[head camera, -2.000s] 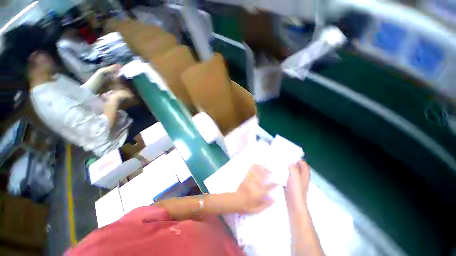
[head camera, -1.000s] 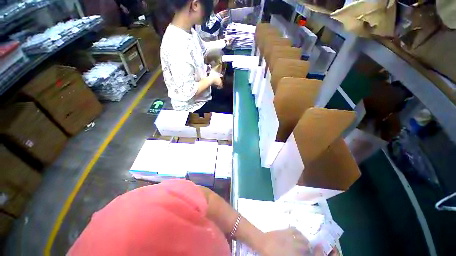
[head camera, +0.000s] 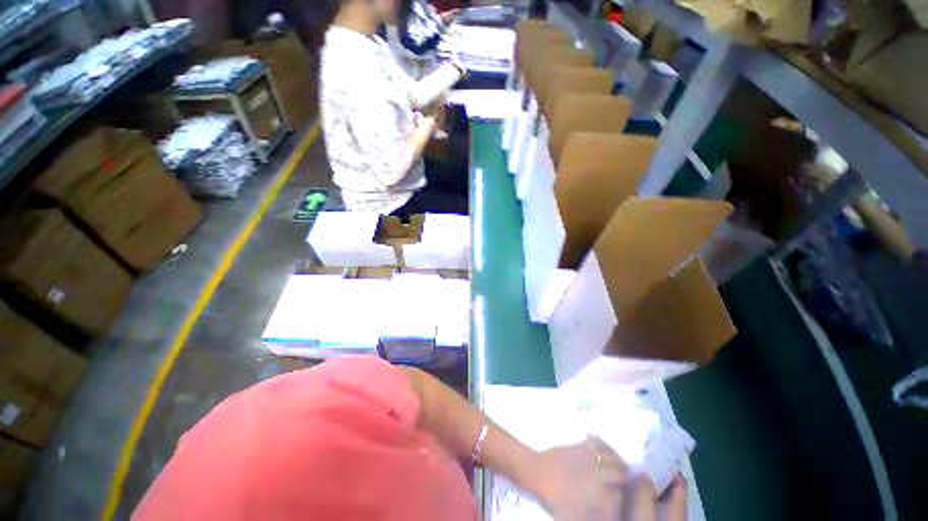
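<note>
White instruction sheets (head camera: 529, 412) lie in an overexposed pile on the green bench at the bottom right. My left hand (head camera: 590, 480) is over the sheets, blurred, fingers pointing right; whether it grips one cannot be told. My right hand (head camera: 670, 501) shows only as blurred fingers at the bottom edge, next to the left hand, near a small folded white leaflet (head camera: 667, 448). An open retail box (head camera: 585, 331), white outside and brown inside with its flap up, stands just beyond the sheets. More open boxes stand in a row behind it.
Closed white retail boxes (head camera: 351, 310) lie side by side left of the green bench (head camera: 499, 234). A co-worker (head camera: 371, 112) stands beyond them. A shelf post (head camera: 697, 127) rises behind the open boxes. Another person's arm (head camera: 880, 222) shows at right. Brown cartons (head camera: 117, 204) stand at left.
The view has swung from a tilted, blurred angle to look along the bench. My hands stay at the sheets. The co-worker's arm has moved up, and another person's arm now shows at right.
</note>
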